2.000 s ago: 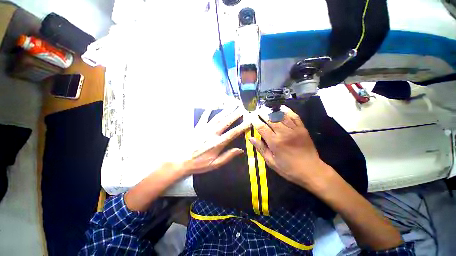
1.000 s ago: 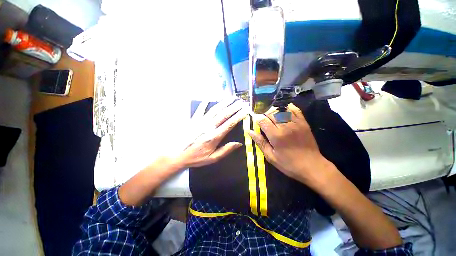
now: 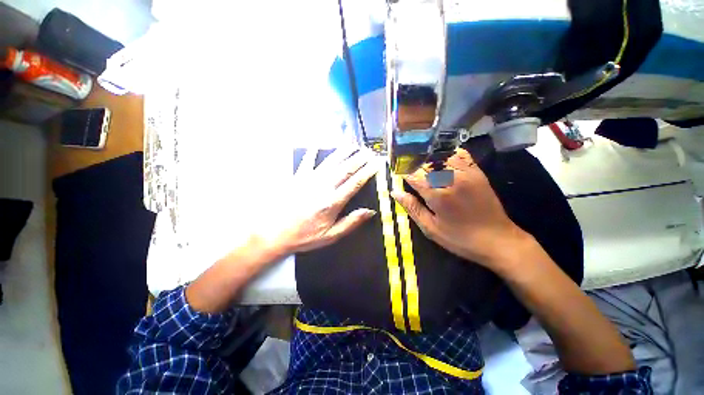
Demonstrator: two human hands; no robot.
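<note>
A dark garment panel (image 3: 340, 278) lies on the white machine bed and hangs over its front edge. Two yellow stripes (image 3: 406, 270) run along it up to the needle area of the sewing machine (image 3: 494, 58). My left hand (image 3: 332, 204) lies flat on the panel left of the stripes, its fingers washed out by glare. My right hand (image 3: 463, 204) presses on the panel right of the stripes, fingertips partly hidden under the machine head. The needle and presser foot are lost in glare. A loose yellow tape (image 3: 432, 361) crosses the lap.
Red-handled snips (image 3: 570, 137) lie right of the needle by a dark item (image 3: 627, 132). At left are a phone (image 3: 85, 127), a red-and-white can (image 3: 48, 73), a black container (image 3: 77, 37) and hanging dark cloth (image 3: 100, 262). Grey cloth (image 3: 641, 332) is heaped at lower right.
The view has shifted, so the machine head appears farther right. Both hands remain on the panel at the needle area, with the right hand slightly farther right in the picture.
</note>
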